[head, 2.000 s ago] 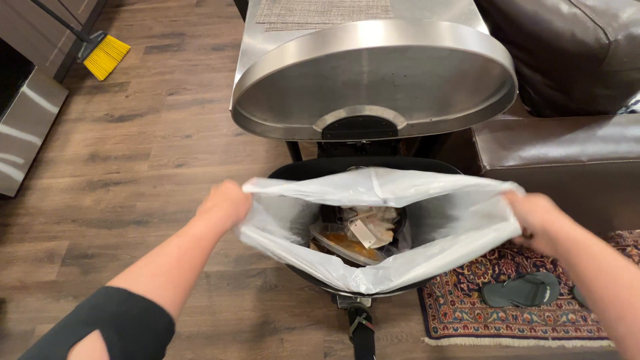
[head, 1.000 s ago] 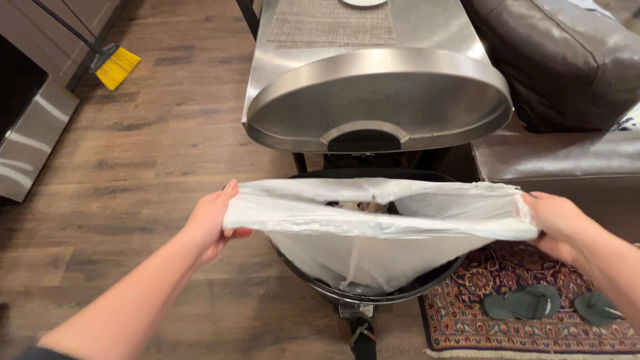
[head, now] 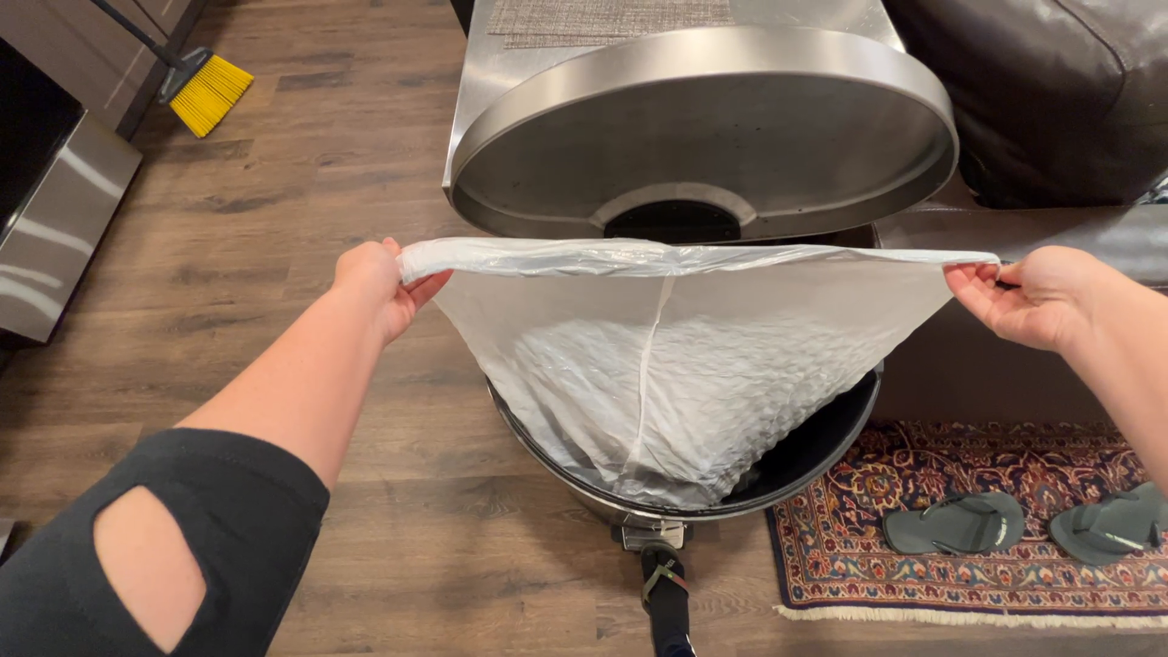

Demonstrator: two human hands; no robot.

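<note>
A white plastic trash bag (head: pixel 675 365) is stretched wide above a trash can (head: pixel 821 447) with a black inner rim, its lower part still inside. My left hand (head: pixel 388 287) grips the bag's left top corner, and my right hand (head: pixel 1027 297) pinches the right one. Between them the top edge is drawn nearly straight, so the contents are hidden. Behind the bag stands the raised stainless steel lid (head: pixel 712 146). A foot in a flip-flop (head: pixel 664 575) is at the pedal (head: pixel 652 536) at the can's front.
A steel-topped table (head: pixel 484 91) with a woven placemat (head: pixel 602 20) is behind the lid. At right are a brown leather sofa (head: pixel 1049 100), a patterned rug (head: pixel 821 547) and grey flip-flops (head: pixel 958 525). A yellow-bristled broom (head: pixel 210 93) rests on the wood floor at upper left.
The bag's mouth, open two seconds ago with refuse showing inside, is now pulled flat. Both hands have lifted the bag, and more of its side shows above the can's rim.
</note>
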